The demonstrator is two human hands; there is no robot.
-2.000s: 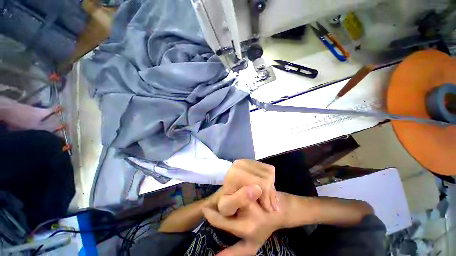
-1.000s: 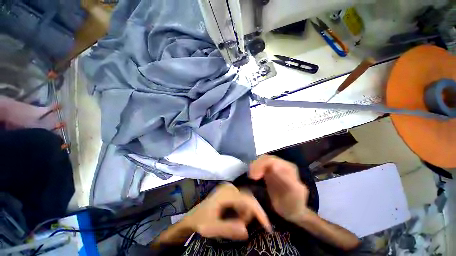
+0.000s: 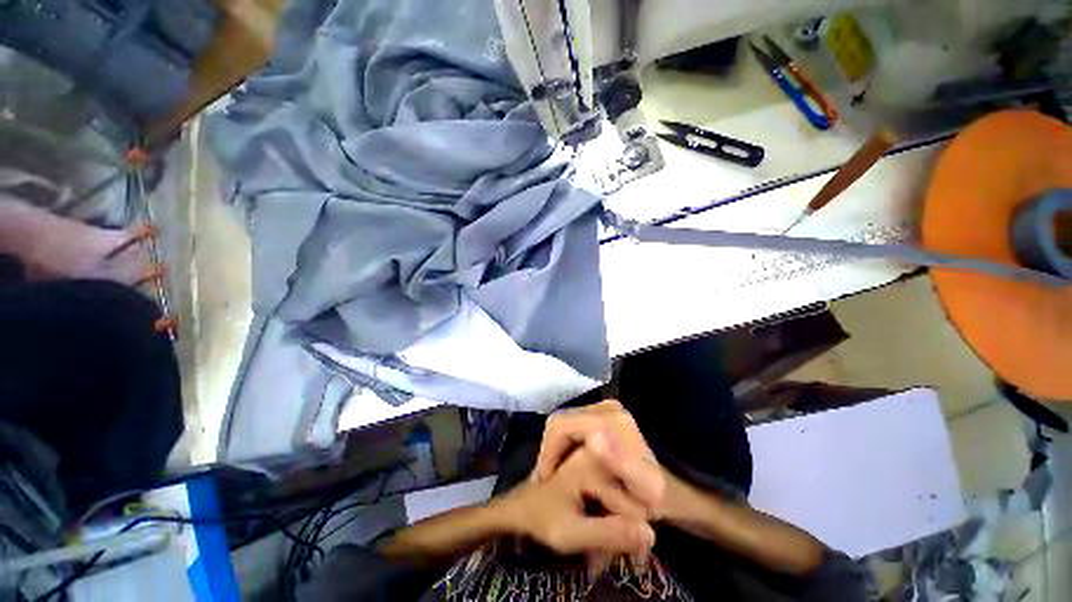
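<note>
My left hand (image 3: 562, 508) and my right hand (image 3: 623, 456) are clasped together over my lap, below the table's front edge. Both look curled closed, with no tool or cloth visible in them; they are slightly blurred. The grey cloth (image 3: 376, 241) lies heaped left of the needle and reaches under it, with a pale side showing at its front. The presser foot area (image 3: 576, 147) is small and partly glared out. A narrow grey strip (image 3: 752, 241) runs from the roll on the orange reel (image 3: 982, 253) to the needle area.
Black snips (image 3: 711, 144) lie behind the plate. Blue-orange snips (image 3: 795, 85) and a yellow item (image 3: 848, 47) lie beyond. A wooden-handled awl (image 3: 849, 176) lies near the reel. A person's dark-clothed part (image 3: 88, 376) is at left.
My hands were together, moved apart a second ago, and are now clasped again over the lap. The view has shifted slightly. The cloth and strip look unchanged.
</note>
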